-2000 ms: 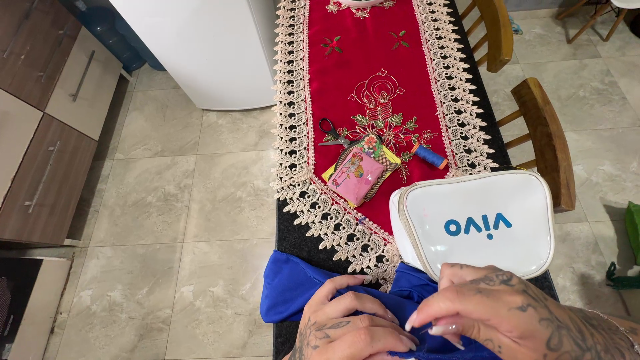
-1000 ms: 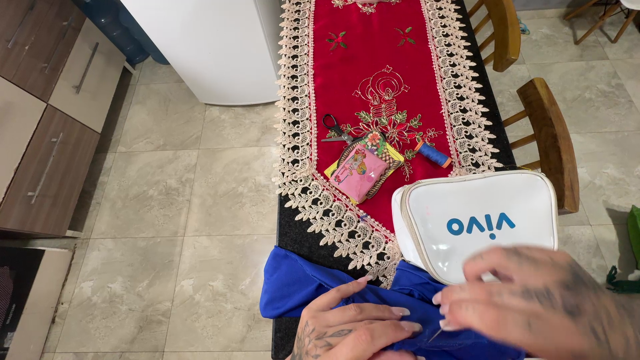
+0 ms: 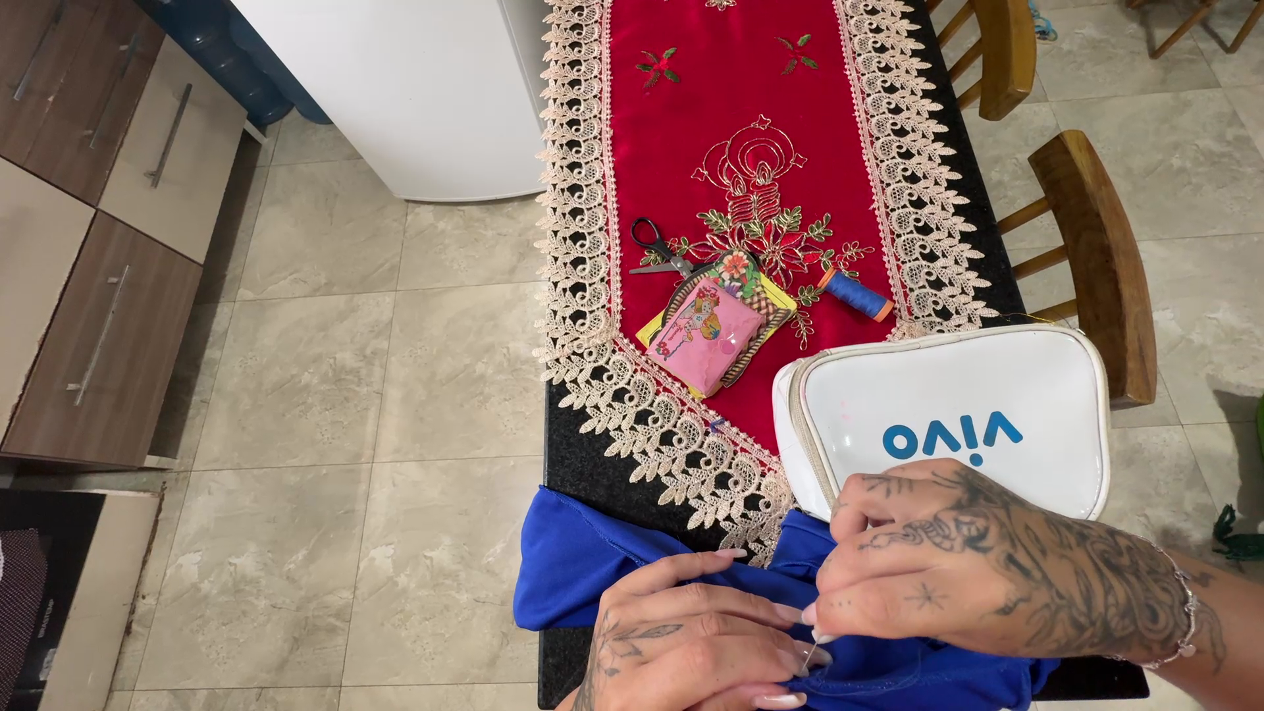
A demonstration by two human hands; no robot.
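Note:
Blue fabric (image 3: 602, 558) lies bunched over the near end of a black stone table. My left hand (image 3: 691, 632) presses and holds the fabric, its fingers pointing right. Thumb and fingertips of my right hand (image 3: 918, 568) pinch a thin sewing needle (image 3: 808, 660) at the cloth, close to my left fingertips. A white zippered case (image 3: 953, 395) sits just beyond my right hand. Farther off, on the red table runner (image 3: 741, 99), are small scissors (image 3: 664, 252), a pink packet (image 3: 708, 336) on a patterned pouch and a spool of blue thread (image 3: 857, 294).
The runner's cream lace border (image 3: 681, 464) reaches toward the fabric. Wooden chairs (image 3: 1096, 267) stand along the table's right side. A white appliance (image 3: 395, 89) is beyond the left edge, with drawer cabinets (image 3: 99, 296) farther left on the tiled floor.
My right hand was raised and blurred above the fabric a second ago; it is now down beside my left fingertips. My left hand stays on the cloth.

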